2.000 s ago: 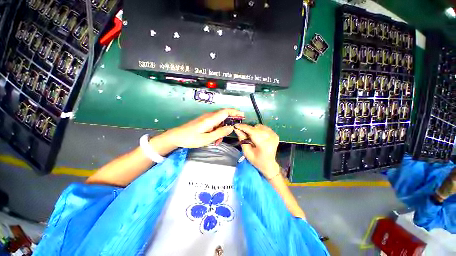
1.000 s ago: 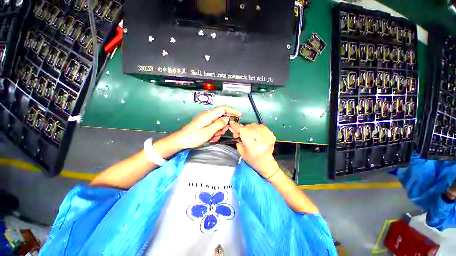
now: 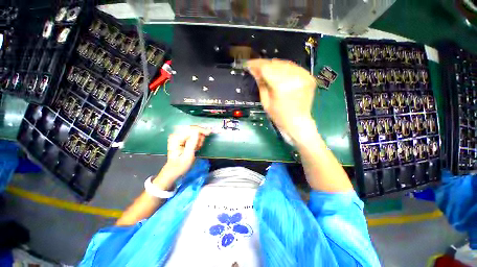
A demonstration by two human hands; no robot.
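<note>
The black hot-melt jig (image 3: 209, 68) stands at the back centre, with white symbols on top and a red light on its front. My right hand (image 3: 287, 94) is over the jig's right half, fingertips near the recess at its top centre. It is blurred, and whether it holds anything is hidden. My left hand (image 3: 184, 146) is at the bench's front edge, fingers bent together and pointing at a small watch shell (image 3: 230, 124). The shell lies on the green mat in front of the jig, apart from the hand. Whether the left fingers hold something small cannot be told.
Black trays with filled pockets stand at the right (image 3: 395, 176) and left (image 3: 49, 146); the left one has some bare pockets. A red-handled tool (image 3: 161, 76) lies left of the jig. A loose shell (image 3: 326, 77) lies right of it. Blue sleeves of other people show at both sides.
My hands have parted from in front of my body. The right hand has moved forward over the jig, the left to the left. The view has tilted up, showing more behind the jig.
</note>
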